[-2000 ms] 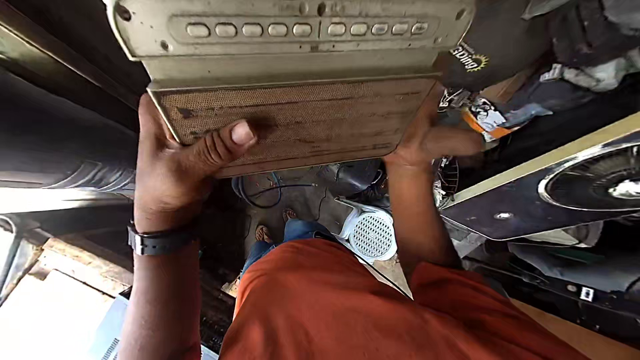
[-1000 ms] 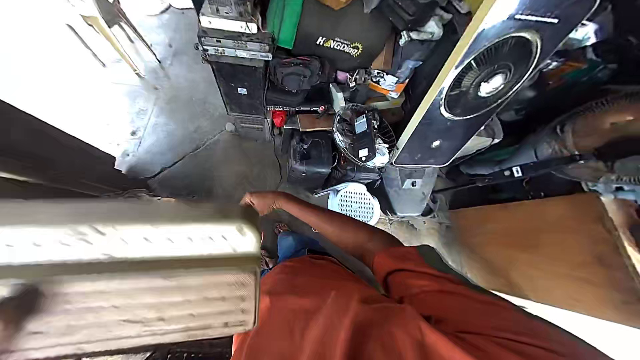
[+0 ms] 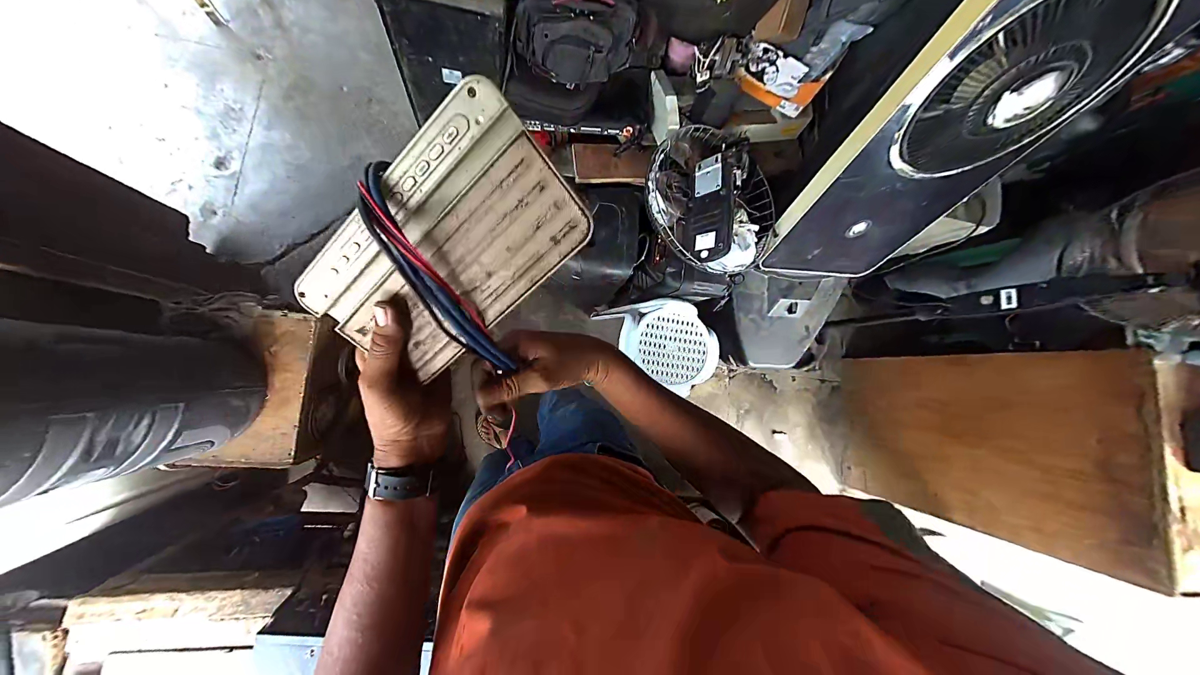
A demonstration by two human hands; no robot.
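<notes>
A beige metal panel (image 3: 506,225) with a row of oval slots and a grimy ribbed face is tilted in front of me. My left hand (image 3: 398,394), with a dark watch on the wrist, grips its lower left edge, thumb on the face. Dark blue and red cables (image 3: 422,272) wrap across the panel. Their bunched lower end is held in my right hand (image 3: 539,366), just below the panel's lower corner. A thin red wire (image 3: 511,436) hangs below that hand.
A white plastic stool (image 3: 670,347) stands right of my hands. Beyond it are a wire fan cage (image 3: 710,197) with a black device on it, a tall black panel with a round fan (image 3: 1022,98), and a backpack (image 3: 574,47). Wooden boxes stand at right (image 3: 1012,459) and left (image 3: 286,384).
The panel is back in front of me and now tilted, with cables visible around it. My right hand, off the panel a second ago, now holds the cables. The view has shifted.
</notes>
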